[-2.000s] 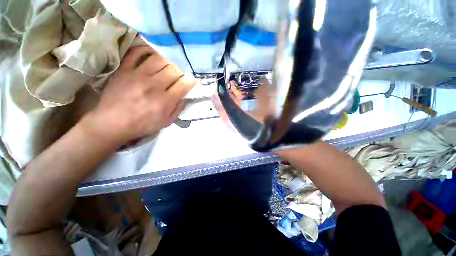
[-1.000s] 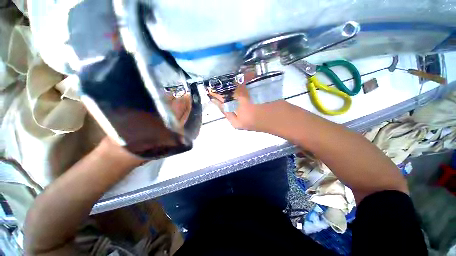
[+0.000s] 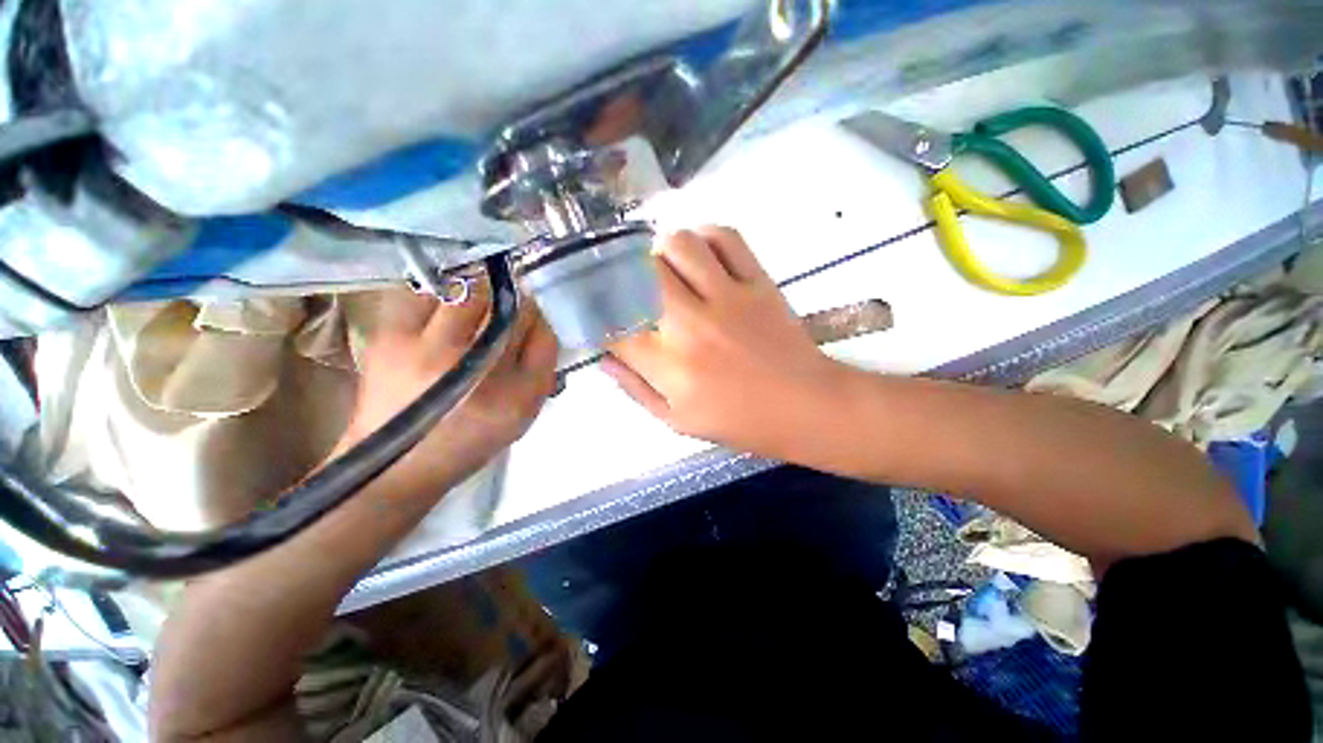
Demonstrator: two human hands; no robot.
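Observation:
The white sewing machine head (image 3: 290, 116) with its blue stripe fills the upper left. A shiny metal part hangs under it, above a smooth grey piece (image 3: 588, 295). My right hand (image 3: 733, 341) is at the right edge of this grey piece, fingers bent; whether it grips anything is unclear. My left hand (image 3: 472, 370) is left of the grey piece, partly behind a dark curved bar, fingers bent and fingertips hidden. Beige cloth (image 3: 225, 421) lies in folds left of my left hand.
Scissors with green and yellow handles (image 3: 1008, 261) lie on the white table (image 3: 624, 450) at right. Brown patches (image 3: 1146, 185) are beside the scissors and right of my right hand. Cloth heaps (image 3: 1146, 378) lie beyond the table's grey edge. A dark curved bar (image 3: 363, 472) crosses the left foreground.
The view has shifted along the machine. The large shiny foreground part has left the centre, and a dark curved bar now crosses at left. The scissors, hidden at first, show fully.

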